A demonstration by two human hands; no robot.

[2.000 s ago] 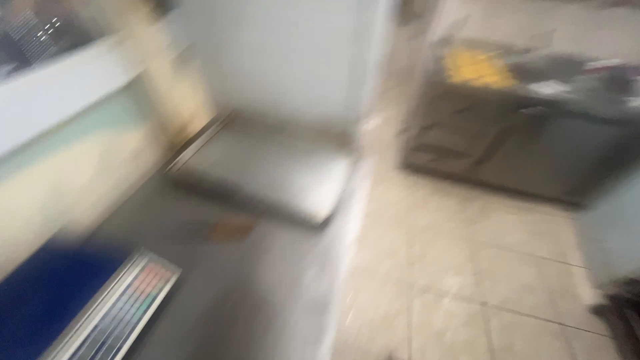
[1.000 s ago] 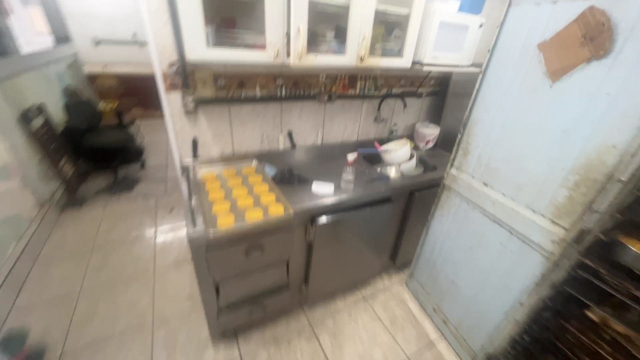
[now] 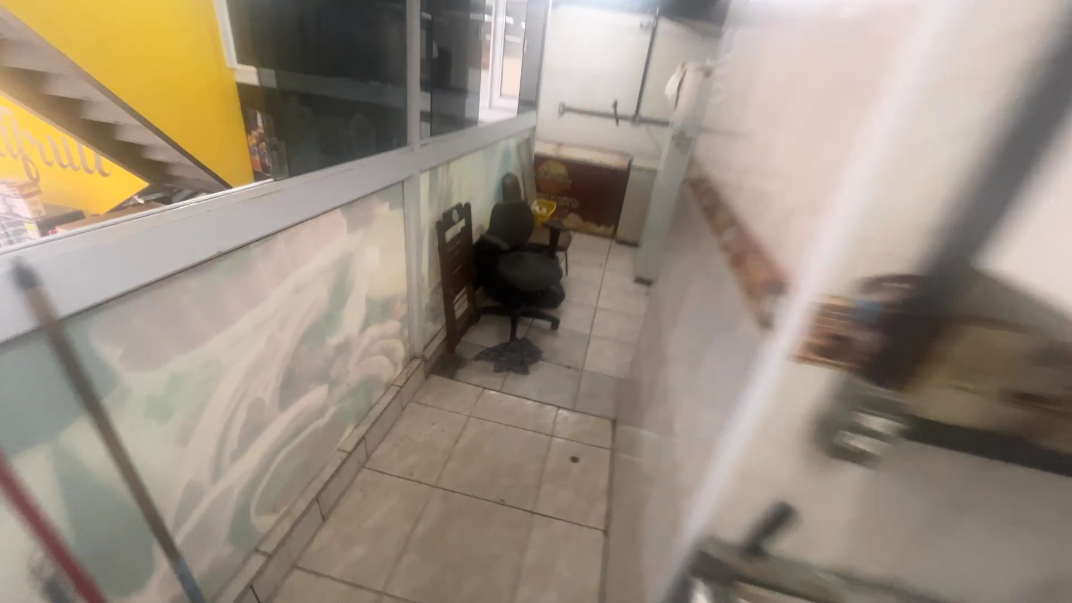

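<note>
Neither my left hand nor my right hand shows in the head view. Ahead, a black office chair (image 3: 523, 268) stands on the tiled floor (image 3: 494, 452) beside a dark wooden slatted panel (image 3: 456, 276) that leans by the left wall. A dark grey cloth or mat (image 3: 511, 356) lies flat on the tiles near the chair's base. Behind the chair there is a small yellow object (image 3: 544, 209), too small to name.
Two long poles (image 3: 109, 435) lean at the lower left. A painted low wall with glass panes (image 3: 318, 100) runs along the left. A tiled wall (image 3: 687, 352) bounds the passage on the right. Blurred metal equipment (image 3: 770, 569) is at the lower right.
The view has swung left: the counter with the tray of yellow pieces, seen one second ago, is out of sight, and the passage with the office chair is now in the middle.
</note>
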